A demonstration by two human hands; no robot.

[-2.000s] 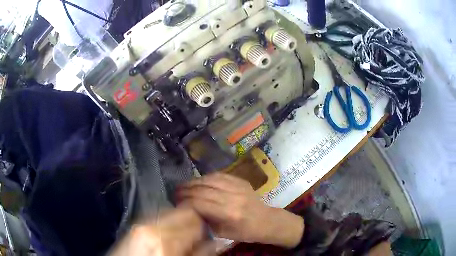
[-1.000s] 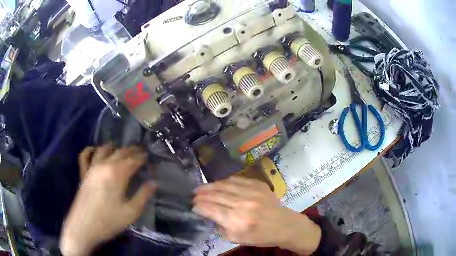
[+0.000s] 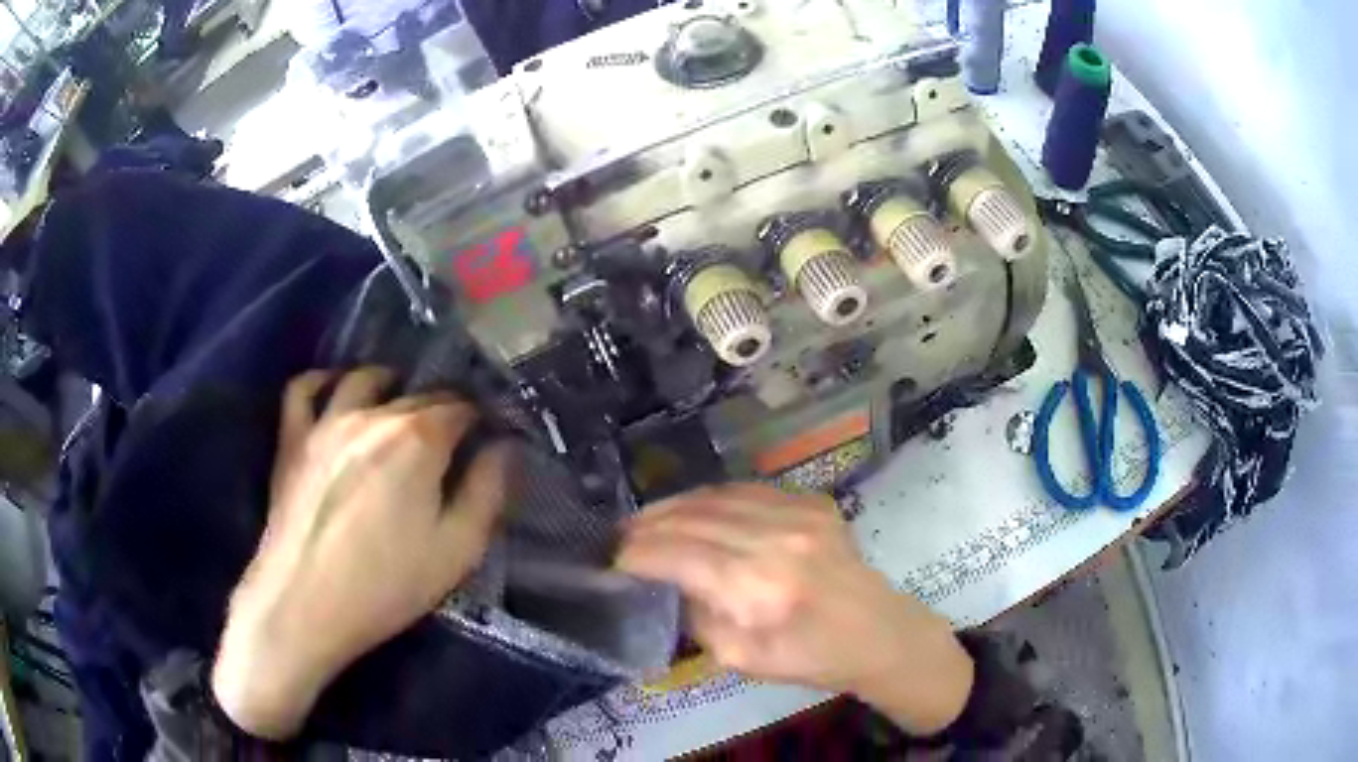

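Observation:
The navy garment (image 3: 194, 328) lies left of the overlock machine (image 3: 804, 149) and hangs over the table edge. A grey ribbed piece (image 3: 574, 514) lies in front of the presser foot area (image 3: 559, 395), its pale stitched edge curving below my hands. My left hand (image 3: 373, 506) is spread on the dark and grey fabric, thumb apart from the fingers. My right hand (image 3: 775, 581) is right of it, fingers bent at the right edge of the grey piece. Its fingertips are partly hidden, and whether they pinch the cloth is unclear.
Blue-handled scissors (image 3: 1098, 444) lie on the ruled white table (image 3: 968, 536). Dark green-handled scissors (image 3: 1139, 216) and a black-and-white strip bundle (image 3: 1229, 335) lie behind. A green-topped thread cone (image 3: 1078, 119) stands at the back right. A yellow frame (image 3: 688, 673) shows partly below my right hand.
My left hand, blurred near my right at first, moved left and then lies spread on the fabric. The grey piece shows more openly. The view has shifted, with the machine now further right.

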